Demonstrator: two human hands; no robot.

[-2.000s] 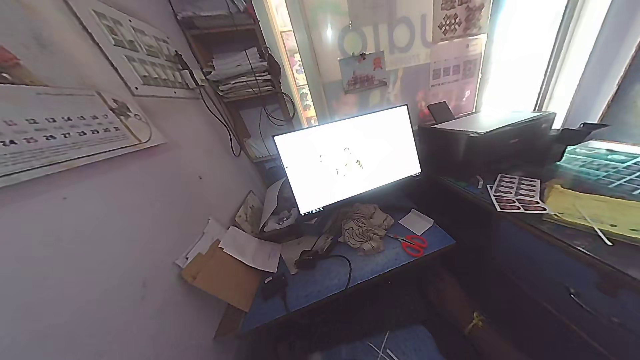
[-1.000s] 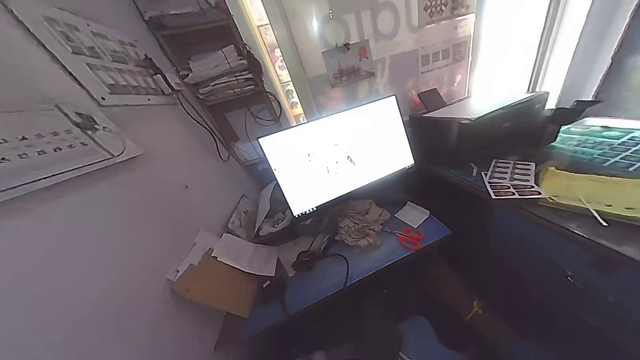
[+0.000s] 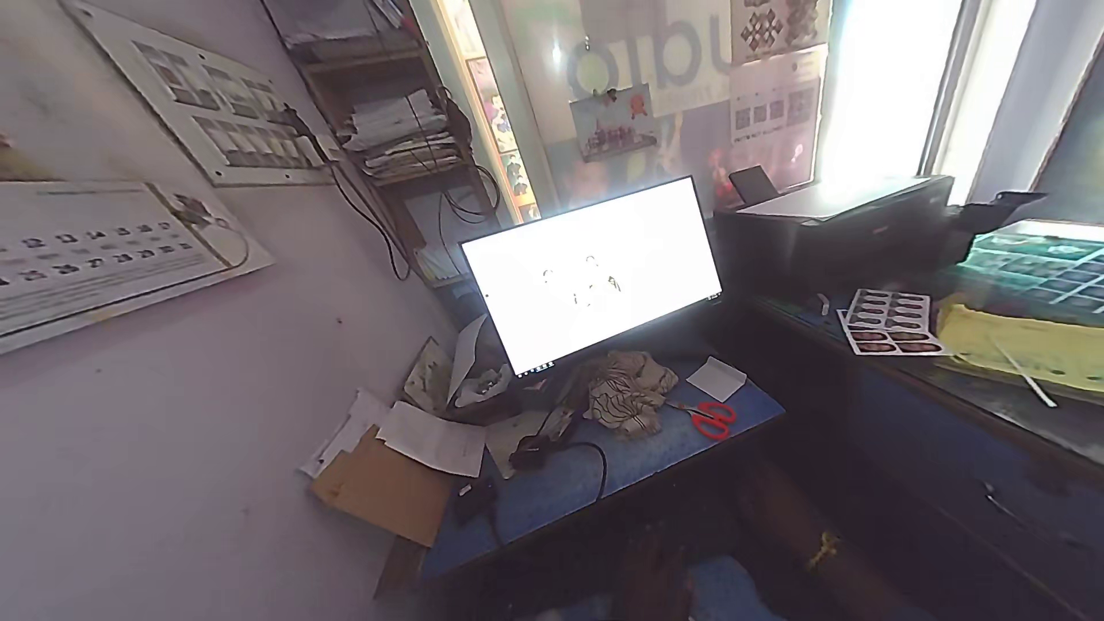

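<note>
My right hand [image 3: 772, 498] reaches in from the lower right, dark and blurred, with a yellow band at its wrist, below the blue desk's front edge. My left hand [image 3: 653, 573] is at the bottom centre in deep shadow, near a blue surface [image 3: 724, 586]. Whether either hand holds anything cannot be made out. On the blue desk [image 3: 638, 470] above them lie red-handled scissors [image 3: 714, 420], a crumpled patterned cloth [image 3: 631, 392], a white paper [image 3: 717, 379] and a black cable with an adapter [image 3: 530, 453]. A lit monitor [image 3: 604, 276] stands behind these.
A cardboard piece [image 3: 384, 483] and papers [image 3: 434, 438] lean at the desk's left, by the wall. To the right, a counter carries a black printer [image 3: 828, 246], photo sheets [image 3: 893, 322] and a yellow item [image 3: 1018, 345]. Shelves with stacked papers [image 3: 404, 134] stand behind.
My left hand has come into view at the bottom centre. The desk items have not moved.
</note>
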